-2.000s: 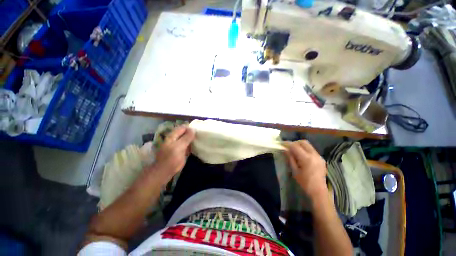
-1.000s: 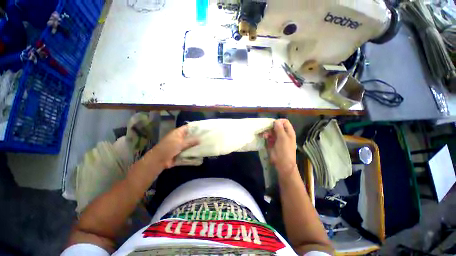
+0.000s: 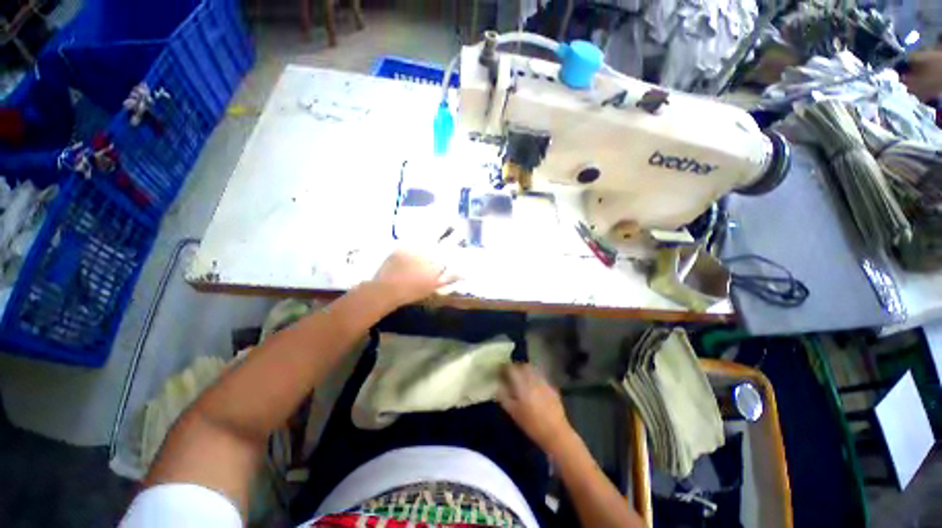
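Note:
A khaki-cream cloth piece (image 3: 434,377) lies over my dark-clothed lap, just below the table edge. My right hand (image 3: 529,398) is at its right end, with the fingertips closed on the cloth's edge. My left hand (image 3: 415,276) is off the cloth, over the front edge of the white sewing table (image 3: 310,196). It is pale and washed out by glare, so I cannot tell whether it holds anything. A small dark thin tip (image 3: 446,235) shows just beyond its fingers.
The "brother" sewing machine (image 3: 640,155) stands ahead. Red-dark snips (image 3: 596,245) and an open metal tin (image 3: 690,278) are right of its plates. A khaki stack (image 3: 673,402) rests on the orange-rimmed tray (image 3: 780,443). Another cloth pile (image 3: 181,397) is at left, near blue crates (image 3: 77,258).
My left hand has let go of the cloth and moved up to the table edge. The cloth is lower, on my lap, with my right hand at its right end. The camera view has tilted up.

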